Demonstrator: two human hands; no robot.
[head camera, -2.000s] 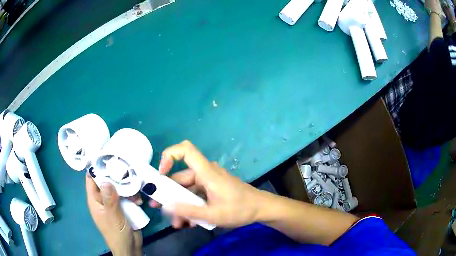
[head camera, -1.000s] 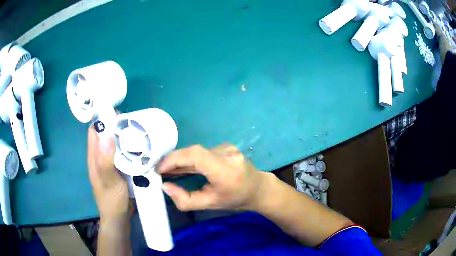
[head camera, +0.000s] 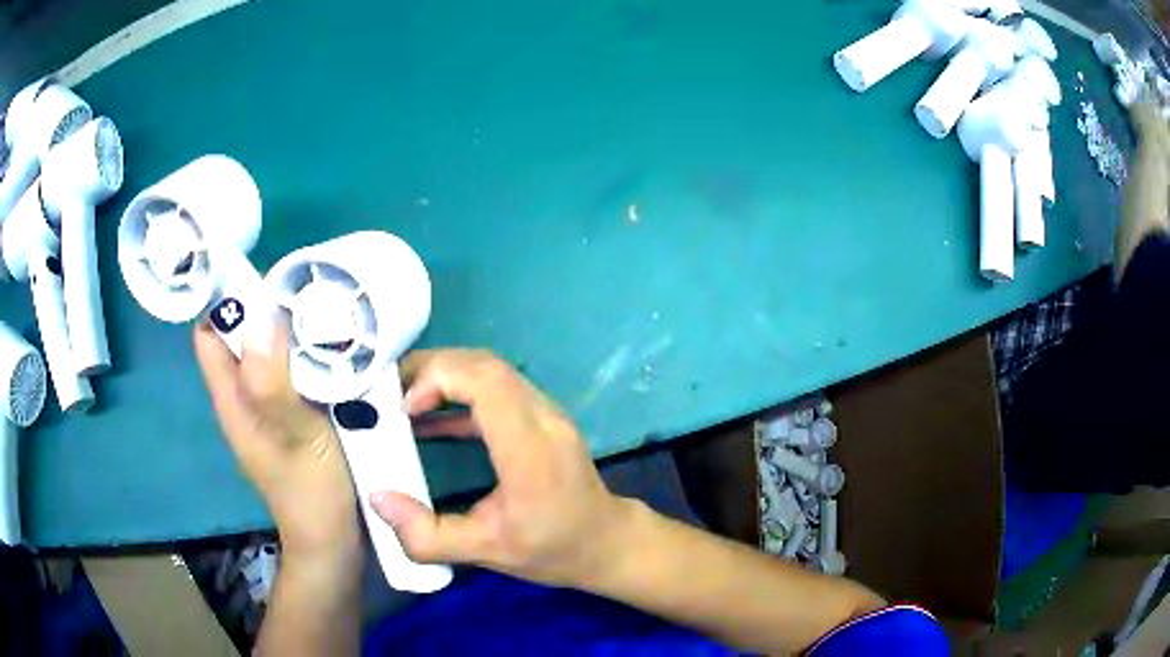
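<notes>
My left hand (head camera: 276, 424) holds a white handheld fan (head camera: 237, 212) by its handle, its head up and its open ring facing me. White marks glow in its small dark display. My right hand (head camera: 507, 481) grips the handle of a second white fan (head camera: 391, 289), thumb on the lower handle and fingers behind it. Its spoked front ring faces me and its display is dark. The second fan is in front of my left wrist and palm and partly hides them. The left fan's lower handle is hidden.
Several white fans (head camera: 80, 244) lie at the left of the green bench (head camera: 552, 154). A heap of white fans (head camera: 994, 128) lies at the right, near small loose bits (head camera: 1100, 141) and another person's arm (head camera: 1142, 193). A brown box (head camera: 917, 475) below the edge holds white parts.
The left fan's head has moved left and away from the other one. My right hand has shifted down the second fan's handle, thumb now lower. The display numerals or marks on the left fan look brighter.
</notes>
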